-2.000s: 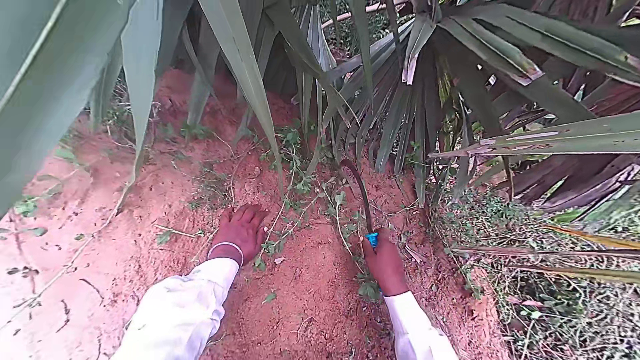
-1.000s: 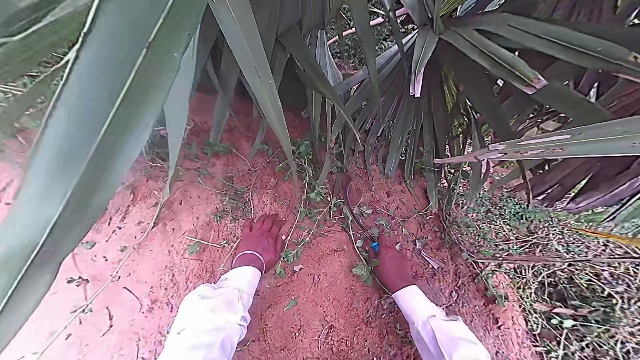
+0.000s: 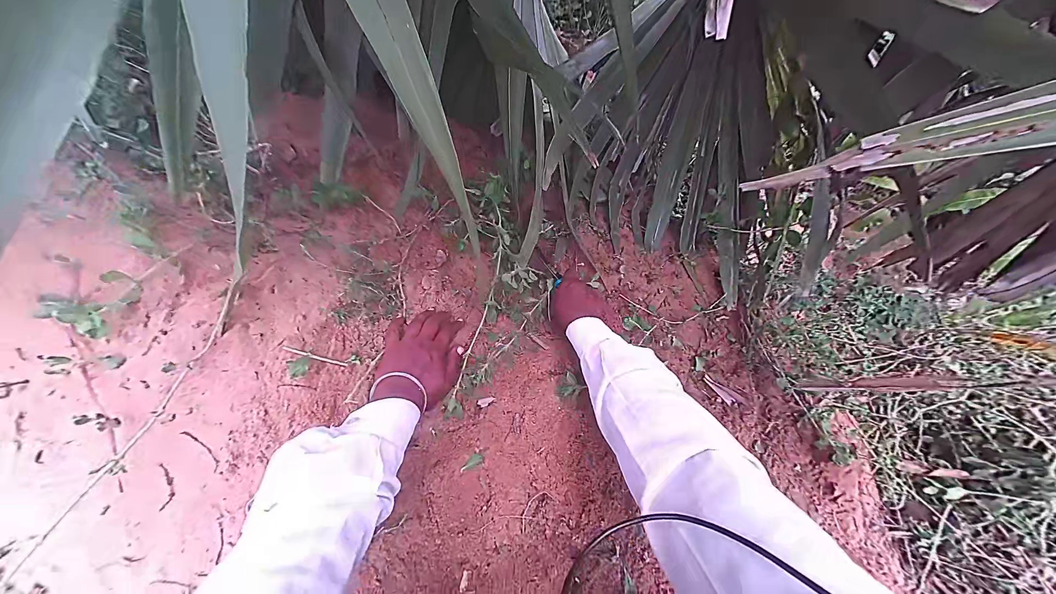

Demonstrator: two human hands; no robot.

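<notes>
Palm down on the reddish soil point(image 3: 511, 462) rests my left hand point(image 3: 421, 355), fingers spread, a thin white band at its wrist. Green weed stems point(image 3: 499, 289) run just to its right, between the hands. My right hand point(image 3: 575, 301) is closed round the blue-banded handle point(image 3: 557, 283) of a hand tool, farther forward at the base of the weeds. The tool's dark blade is mostly hidden among the stems and leaves, so its full shape does not show.
Long stiff palm-like leaves point(image 3: 421, 91) hang over the far side and upper left. A dry-edged leaf point(image 3: 924, 136) juts in from the right. Cut or tangled weeds point(image 3: 949, 429) cover the ground at right. A black cable point(image 3: 701, 521) loops across the right sleeve.
My right hand has reached forward with the tool, into the weeds below the leaves. The curved dark blade, visible earlier, is now mostly hidden. My left hand remains on the soil.
</notes>
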